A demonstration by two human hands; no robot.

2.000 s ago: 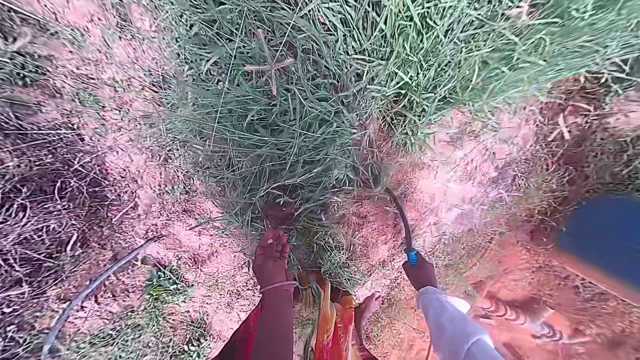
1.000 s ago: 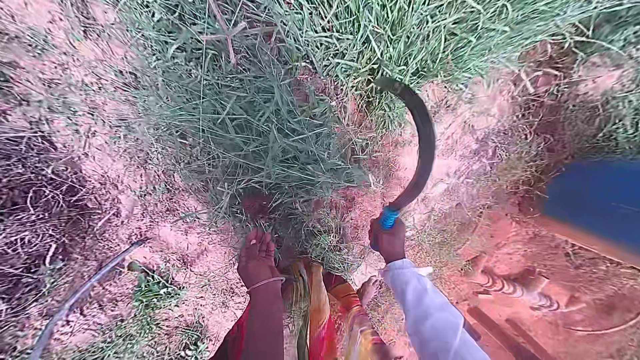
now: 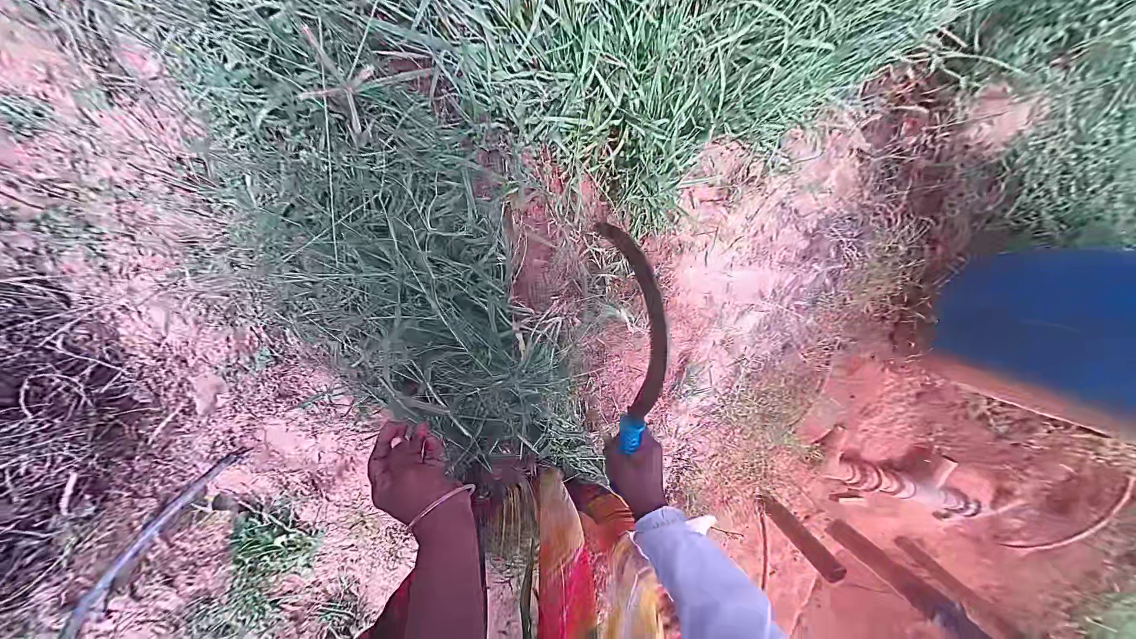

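Note:
My right hand (image 3: 635, 470), at the end of a pale sleeve, grips a sickle (image 3: 655, 328) by its handle, which has a blue wrap where the blade begins. The dark curved blade points up and away, its tip near the base of standing green grass (image 3: 657, 98). At the left, my left hand (image 3: 408, 470), with a bangle at the wrist, is beside the near edge of a heap of loose grass (image 3: 408, 266). Its fingers are curled; whether they hold any stalks cannot be told. Colourful cloth (image 3: 564, 550) hangs between my arms.
Dry brushwood (image 3: 62, 399) lies at the left, with a long curved stick or pipe (image 3: 151, 541) near it. At the right are a blue object (image 3: 1047, 328), several dark bars or sticks (image 3: 887, 559) and a ridged, pale curved object (image 3: 905, 484) on reddish soil.
The sickle in my right hand was seen broadside a second ago; now its blade looks narrower and its tip is lower, off the standing grass. My left hand has shifted slightly left of the heap's near end.

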